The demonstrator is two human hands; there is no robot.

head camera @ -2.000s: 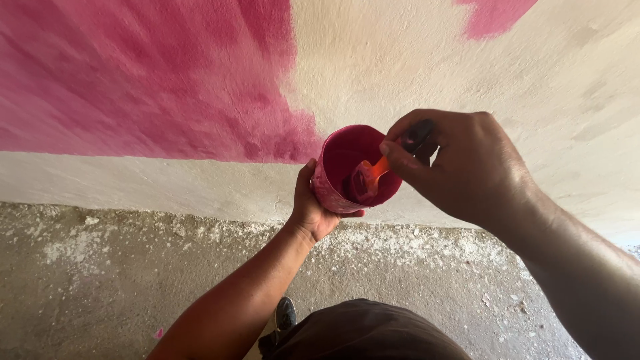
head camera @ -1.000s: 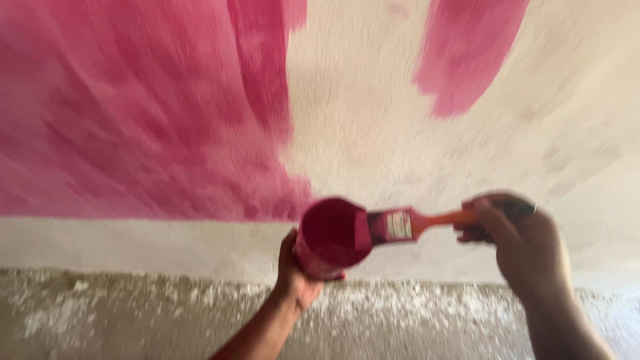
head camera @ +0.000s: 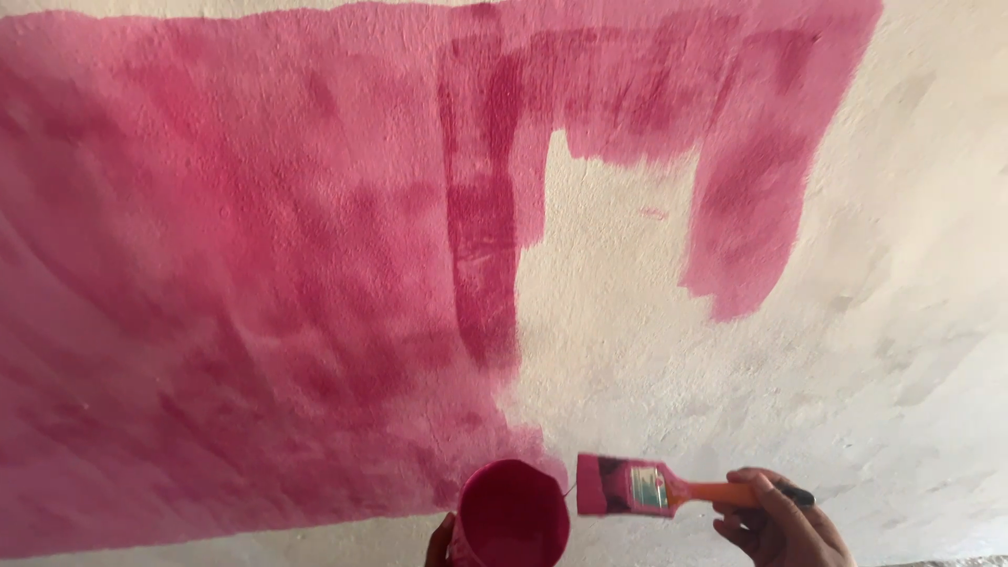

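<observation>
My left hand [head camera: 439, 542] holds a small round tub of pink paint [head camera: 513, 516] at the bottom middle, its mouth facing me; most of the hand is hidden behind the tub or cut off by the frame. At the lower right my right hand [head camera: 787, 516] grips the orange handle of a flat paintbrush [head camera: 669, 490]. Its bristles, coated in pink, point left and are just right of the tub's rim, outside it. Behind both stands a rough plastered wall [head camera: 614, 315], partly covered in pink paint [head camera: 276, 236].
Pink covers the wall's left side and reaches across the top to a downward stroke [head camera: 748, 205] at the right. Cream plaster lies between and to the right. A pale unpainted strip [head camera: 260, 543] runs below the pink.
The brush was inside the tub, then at its rim; now it is out, to the right of the tub. The view has tilted up to the wall.
</observation>
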